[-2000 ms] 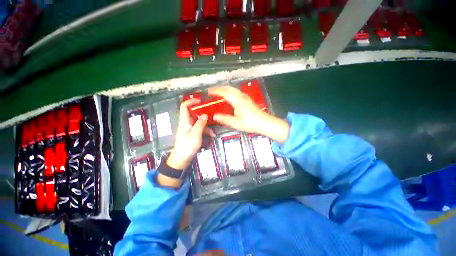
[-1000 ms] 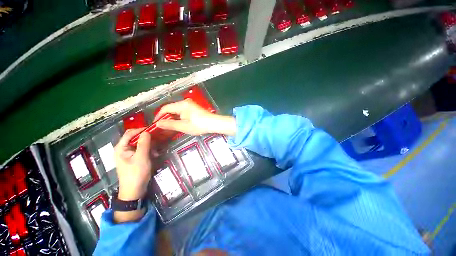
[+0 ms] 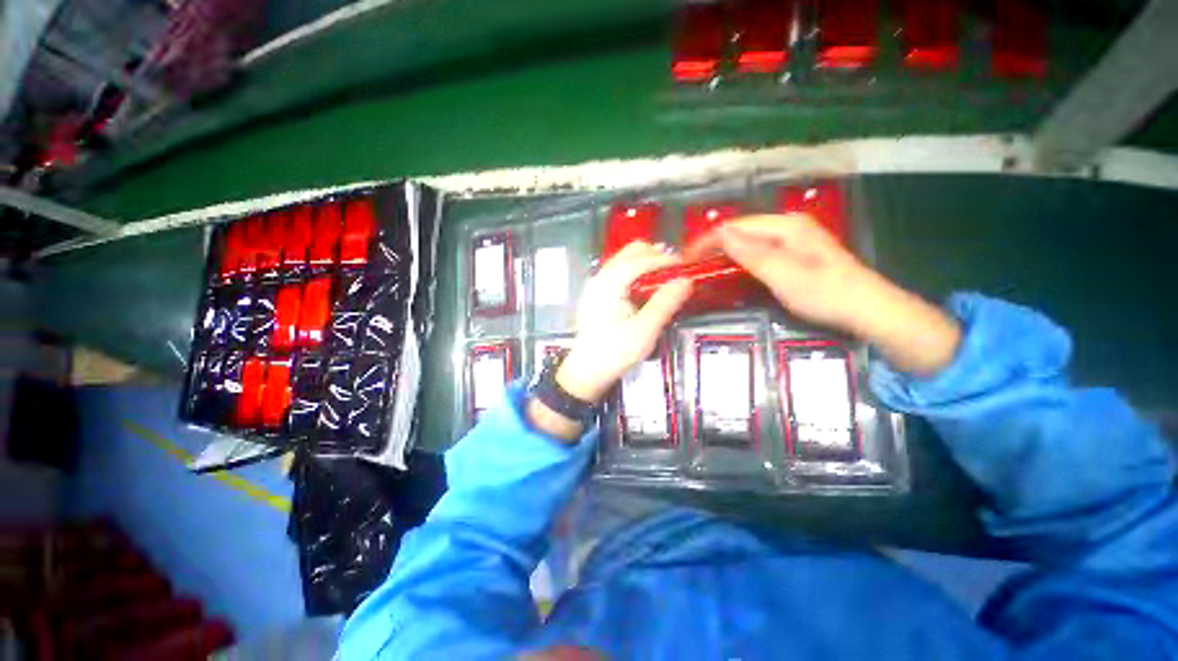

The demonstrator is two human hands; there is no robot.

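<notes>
My left hand point(image 3: 620, 316), with a black wristband, and my right hand point(image 3: 795, 265) together hold a thin red unit point(image 3: 698, 275) edge-on above the clear plastic tray point(image 3: 672, 475). In the tray's near row, handset units with red rims and white faces point(image 3: 723, 391) lie in the pockets. In its far row, red pieces point(image 3: 811, 207) lie at the right, partly behind my hands. A white-faced unit point(image 3: 491, 273) and a plain white piece point(image 3: 552, 280) lie at the far left of the tray.
A parts tray with black film point(image 3: 355, 329) holds rows of red parts to the left. Black plastic film point(image 3: 342, 536) hangs below it. Beyond the white rail point(image 3: 517, 180), another tray of red units point(image 3: 846, 49) lies on the green conveyor point(image 3: 426, 103). A metal post point(image 3: 1117, 91) stands at the right.
The camera view has swung left, so the bench things appear further right and the black-film tray shows fully again. Both hands still hold the red unit over the tray.
</notes>
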